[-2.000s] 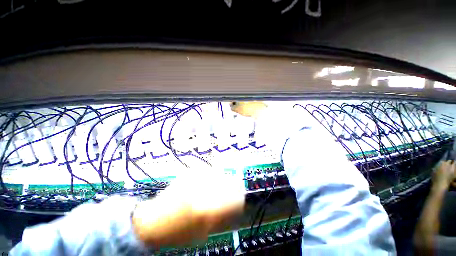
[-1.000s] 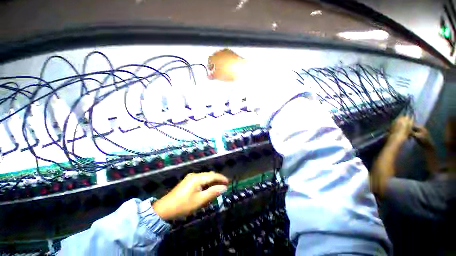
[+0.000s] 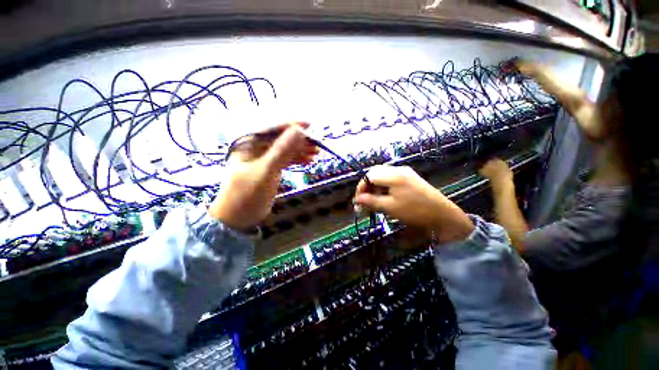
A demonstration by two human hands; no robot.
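A thin black lead (image 3: pixel 332 152) runs between my two hands in front of the upper shelf. My left hand (image 3: pixel 264 170) is raised at the centre left, its fingers closed around the lead, part of which loops out on its left side. My right hand (image 3: pixel 408 199) is at the centre, with thumb and fingertips pinching the lead; a short length hangs below the fingers. The lead's ends and any plug on them cannot be made out.
Looping black leads (image 3: pixel 108 137) fill the upper shelf. A green board strip (image 3: pixel 347 165) and socket strip (image 3: pixel 303 213) run below. Dense cable rows (image 3: pixel 405 289) lie lower. A blue tray (image 3: pixel 237 350) holds white adapters at bottom left. Another person (image 3: pixel 578 209) reaches into the rack's right end.
My right hand has come down from the bright back panel, and my left hand has risen; both now hold a lead. The view has shifted right, and the other person has one arm raised.
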